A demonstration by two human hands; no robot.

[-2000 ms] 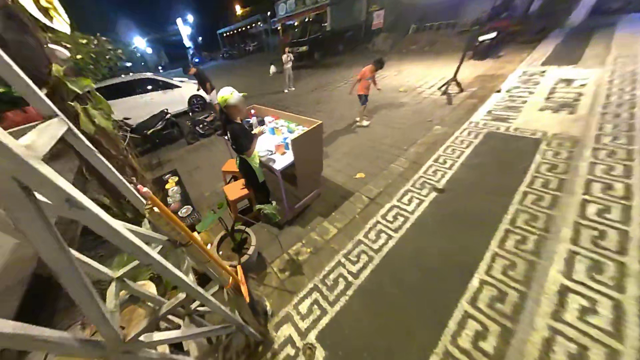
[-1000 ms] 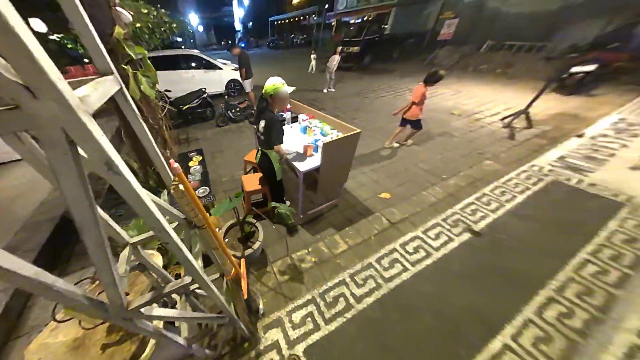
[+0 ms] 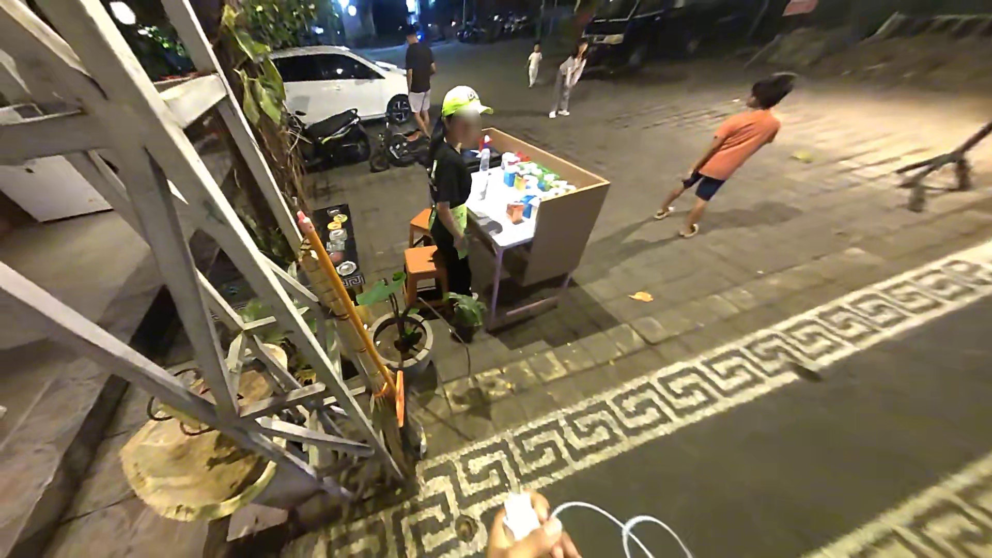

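At the bottom edge of the view, what appears to be my left hand (image 3: 535,535) pinches a small white plug or adapter (image 3: 521,514) between thumb and fingers. The rest of that hand is cut off by the frame. A thin white cable (image 3: 593,508) runs from beside the fingers to the right, loops, and leaves at the bottom. My right hand does not show. Below and around the hand is paving with a white Greek-key border (image 3: 597,430).
White metal lattice (image 3: 167,225) and an orange pole (image 3: 341,291) stand at left, near a potted plant (image 3: 401,341). Beyond, a person in a cap (image 3: 449,186) stands by a table with a board screen (image 3: 570,229). A person in orange (image 3: 740,143) is farther right.
A hand with the white plug and cable has come into view at the bottom. The person in orange has moved right. The view has swung over toward the lattice.
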